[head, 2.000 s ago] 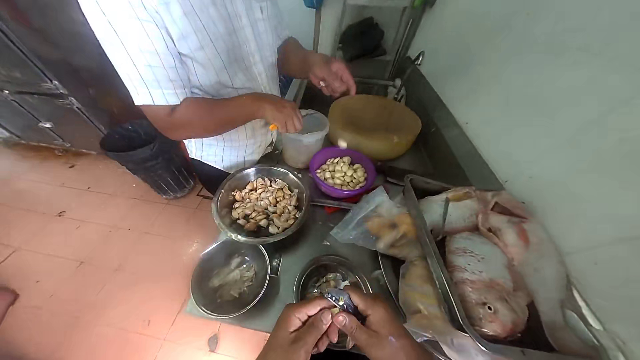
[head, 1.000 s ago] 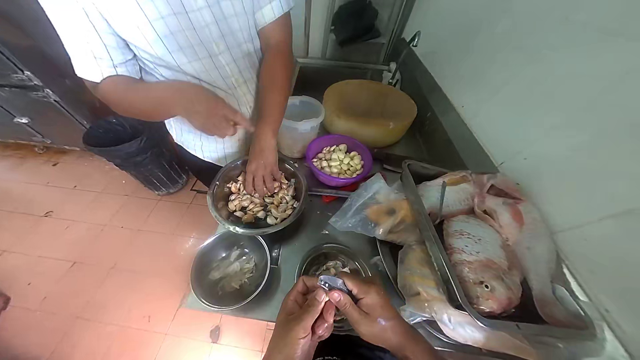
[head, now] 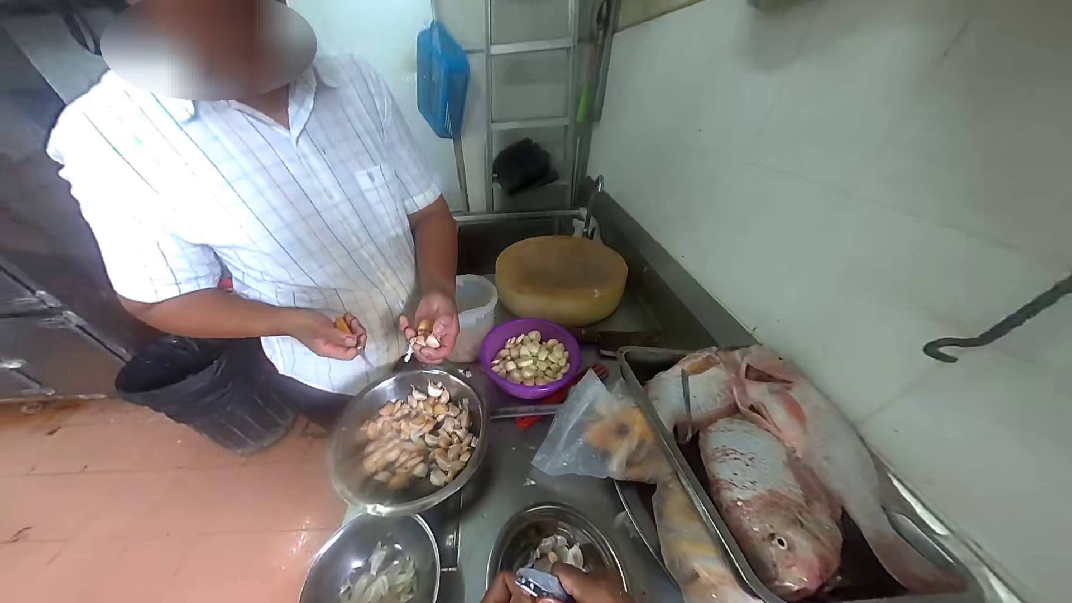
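Note:
Only the fingers of my left hand point(head: 501, 589) and right hand point(head: 593, 584) show at the bottom edge, close together. Between them is a small tool with a dark blue-grey handle point(head: 541, 583), held by my right hand; whether my left fingers grip anything is hidden. Just beyond them, a steel bowl point(head: 502, 536) holds garlic pieces or peels point(head: 557, 553). To its left, another steel bowl point(head: 425, 544) holds pale skins. A larger steel bowl point(head: 343, 469) is filled with unpeeled garlic cloves point(head: 419, 435). Peeled cloves point(head: 529, 358) fill a purple bowl point(head: 536, 392).
Across the counter a co-worker point(head: 293, 218) holds garlic. Whole fish point(head: 766, 494) lie in a metal tray point(head: 695, 494) at right, beside plastic bags point(head: 586, 431). Behind are a white tub point(head: 476, 314), a round block point(head: 561, 276) and a sink. A black bin point(head: 226, 402) stands at left.
The view has tilted up, leaving my hands at the bottom edge. The co-worker's hand has come out of the large garlic bowl and now holds cloves above it.

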